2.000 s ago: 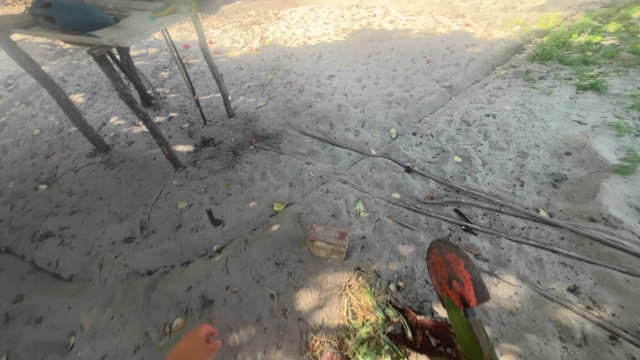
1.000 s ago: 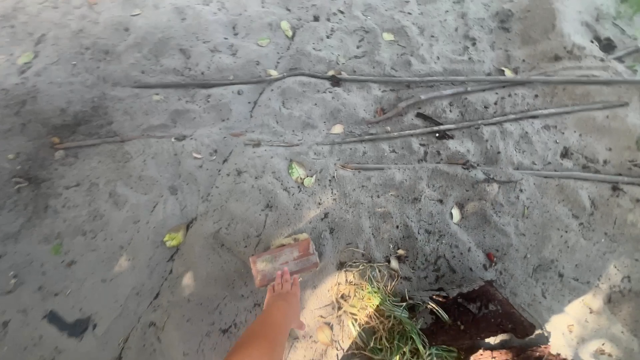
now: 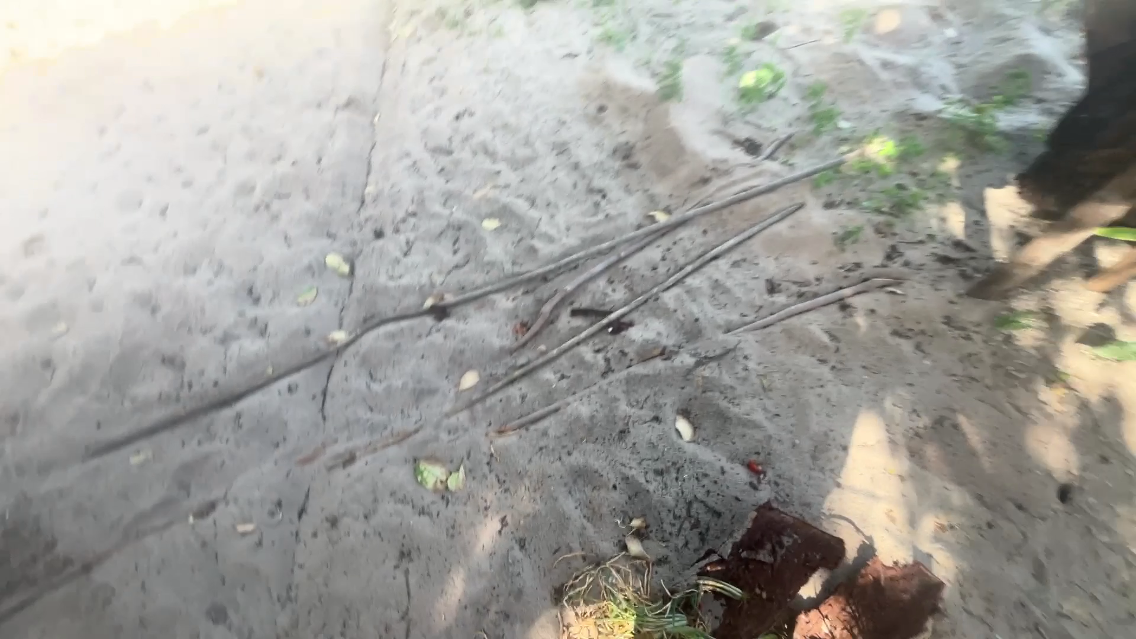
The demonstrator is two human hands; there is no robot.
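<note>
Neither my left hand nor my right hand shows in the head view. At the bottom edge lies a clump of cut grass and dry stalks [image 3: 626,599], touching a rusty reddish-brown piece [image 3: 785,555] whose material I cannot tell. Another rusty piece [image 3: 879,599] sits just to its right. Beyond them, long thin wooden sticks [image 3: 568,262] stretch over grey sandy ground, several of them roughly side by side. The brick and the trowel-like blade are out of the frame.
Green weeds [image 3: 887,160] grow at the upper right. A dark, blurred wooden trunk or post [image 3: 1078,133] stands at the right edge. Fallen leaves [image 3: 435,475] are scattered over the sand, and a narrow crack [image 3: 368,169] runs through it.
A hand reached to the reddish brick one second ago; hand and brick are now out of view. The red-stained blade seen two seconds ago is also gone. The view has swung to the right.
</note>
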